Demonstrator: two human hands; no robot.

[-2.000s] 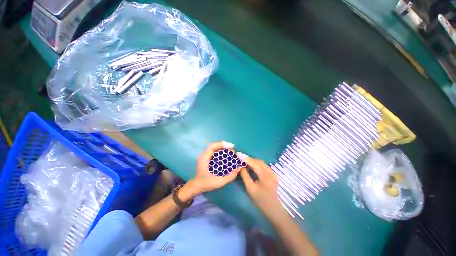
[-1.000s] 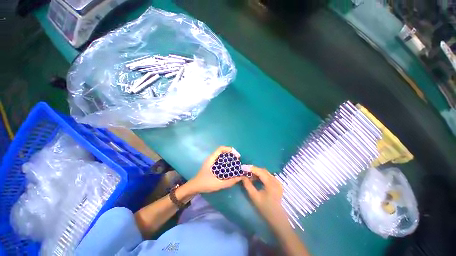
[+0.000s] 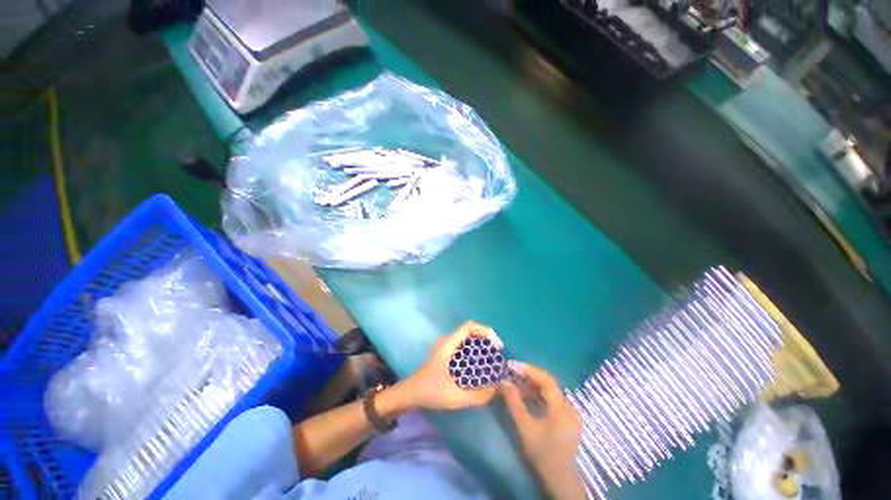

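Note:
My left hand (image 3: 439, 382) is closed around a bundle of thin metal tubes (image 3: 477, 362), seen end-on like dark honeycomb holes. My right hand (image 3: 540, 414) is at the bundle's right side, thumb and fingertips close together at its edge; whether they pinch a tube is hard to tell. Pale coverings show on some fingertips. A long row of silvery tubes (image 3: 684, 366) lies side by side on the green bench, just right of my right hand. My right forearm is cut off by the bottom edge.
A large clear plastic bag (image 3: 283, 210) with loose tubes lies beyond my hands, a bench scale (image 3: 264, 49) behind it. A blue crate (image 3: 239, 283) with bagged tubes stands left. Yellow material (image 3: 806, 366) and a small bag with yellow pieces (image 3: 786, 444) are at right.
The view has shifted, so the bench things appear lower and further right, and more of the scale shows. The tube at my right fingertips, apart from the bundle earlier, is no longer distinct.

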